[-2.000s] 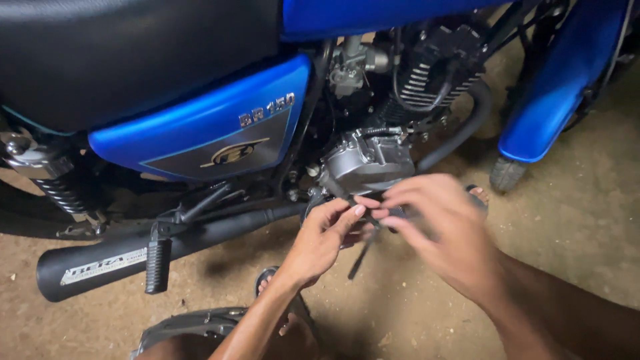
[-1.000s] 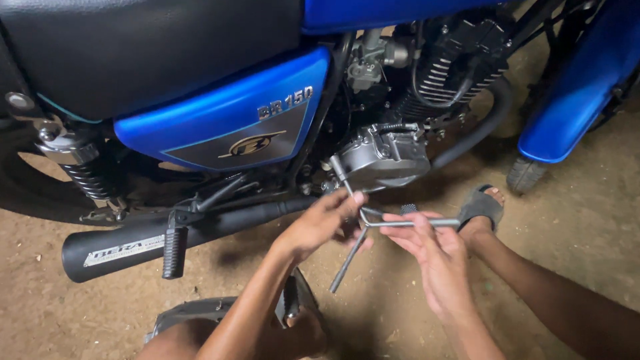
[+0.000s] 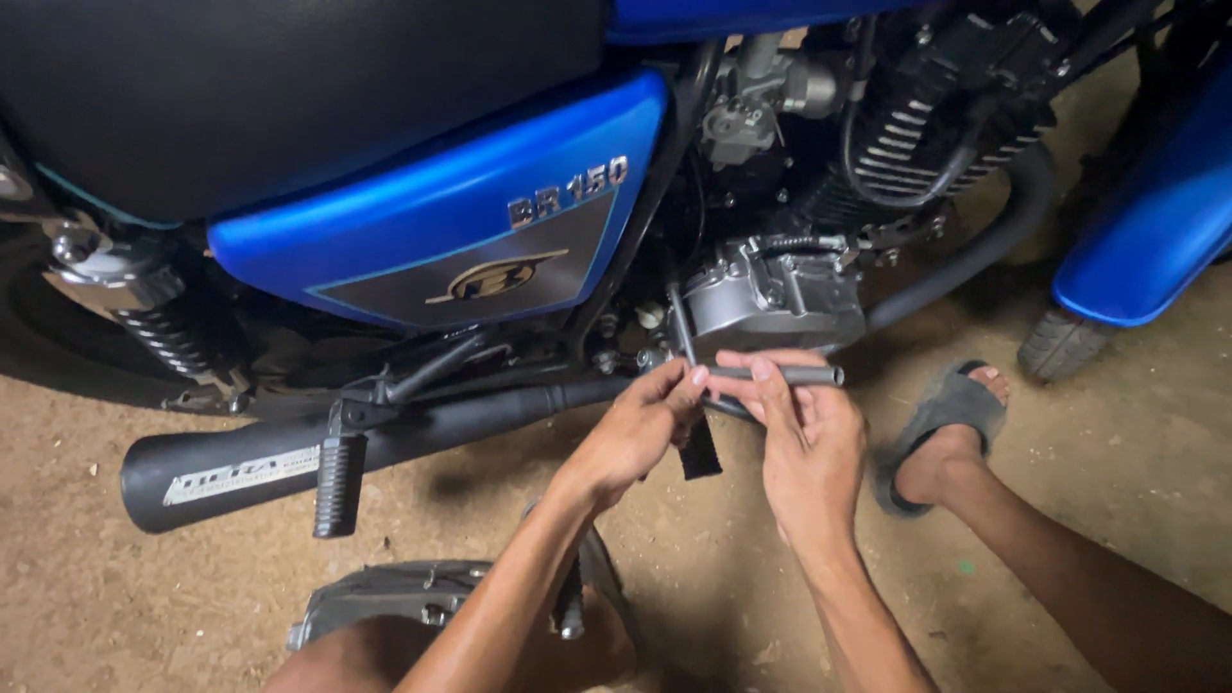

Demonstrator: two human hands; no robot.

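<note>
A metal three-arm socket wrench point(image 3: 813, 375) is held between both hands in front of the motorcycle's engine. My right hand point(image 3: 804, 423) has its thumb and fingers on the arm that points right, whose hollow socket end is visible. With its fingertips near the hub, my left hand point(image 3: 654, 419) grips the wrench; another arm rises up and left from there, and the third is hidden. Just behind stands the silver engine side cover point(image 3: 770, 303). Below my fingers shows a black ribbed foot peg point(image 3: 701, 450).
The black exhaust muffler point(image 3: 231, 472) and a rear foot peg point(image 3: 339, 486) jut out at the left. A front wheel point(image 3: 1064, 342) is at the right. My sandalled foot point(image 3: 938, 452) rests on the dirt floor. Beside my knee lies a black object with metal fittings point(image 3: 395, 597).
Both hands have drawn close together around the hub of the wrench. One second ago its three arms showed spread apart, one pointing down. The view has moved closer to the motorcycle.
</note>
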